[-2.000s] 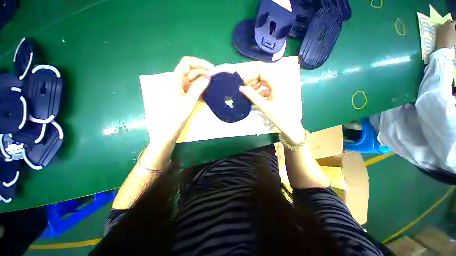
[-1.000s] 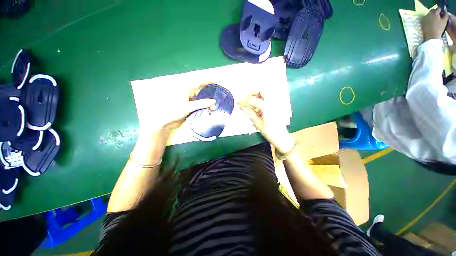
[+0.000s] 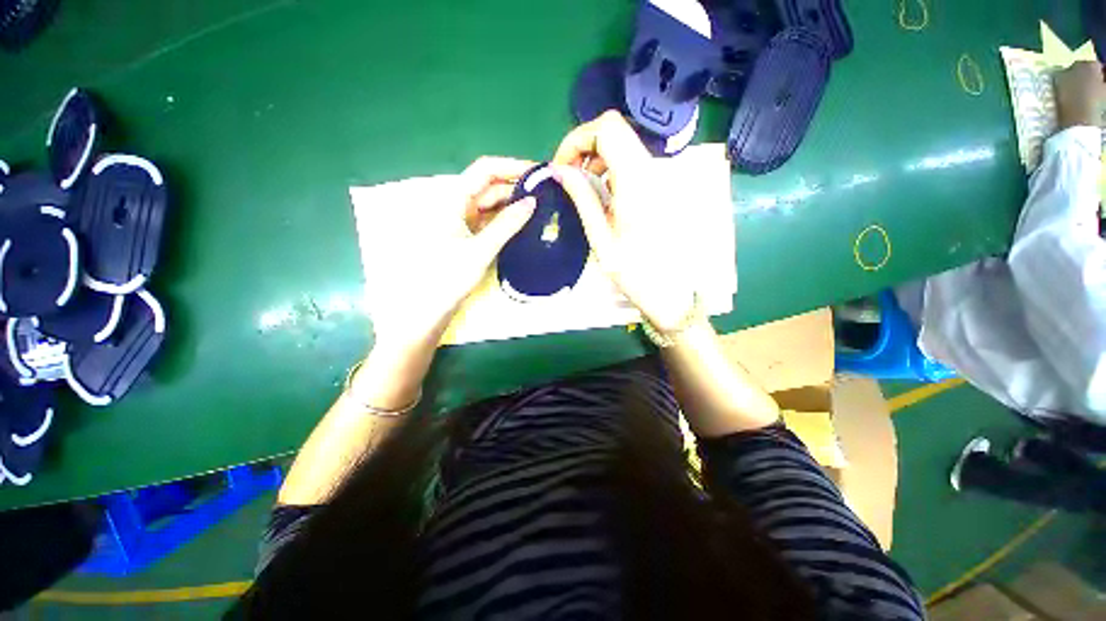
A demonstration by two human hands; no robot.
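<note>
A navy oval pad (image 3: 534,257) is held over the white backing sheets (image 3: 406,231). It has a small pale mark near its middle and white arcs at its top and bottom edges. My left hand (image 3: 479,243) grips the pad's left side, thumb on its face. My right hand (image 3: 606,206) has its fingertips at the pad's upper right edge, by the top white arc. Whether a small sticker is between the right fingertips is not clear.
A pile of navy pads (image 3: 121,224) lies at the left, more pads (image 3: 782,97) beyond the sheets. A person's white sleeve (image 3: 1055,231) is at the right. An open cardboard box (image 3: 861,425) and blue stools (image 3: 182,516) stand below the bench (image 3: 279,109).
Since one second ago my right hand has moved back to the pad's top edge from beside it. The pad's face now shows the pale mark, not glare. The whole view has shifted slightly.
</note>
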